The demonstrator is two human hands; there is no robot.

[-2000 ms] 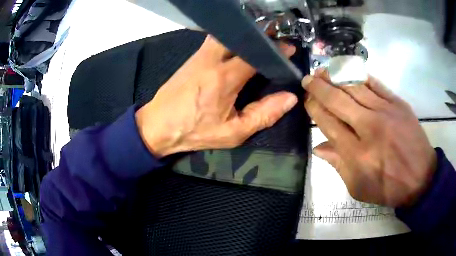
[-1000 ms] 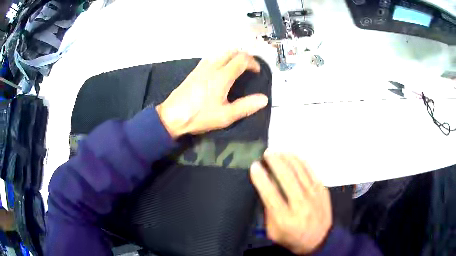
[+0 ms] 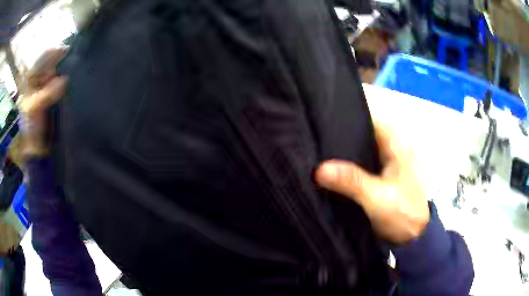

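A large black bag panel [image 3: 203, 144] is held up in front of me and fills the middle of the view, blurred. Its smooth cloth side with folds faces me. My left hand [image 3: 43, 101] grips its left edge at the far left, partly blurred. My right hand [image 3: 383, 191] grips its right edge, thumb on the near face and fingers behind it. The panel hides much of the table.
The white sewing machine table [image 3: 406, 115] shows at right, with metal machine parts [image 3: 475, 185] on it. A blue plastic crate [image 3: 441, 84] stands behind. Part of another person [image 3: 371, 52] shows at the back, beside the panel's upper right edge.
The panel has been lifted off the table and turned, so its smooth side shows instead of the mesh and camouflage band. My hands have moved apart to opposite edges. The view has shifted.
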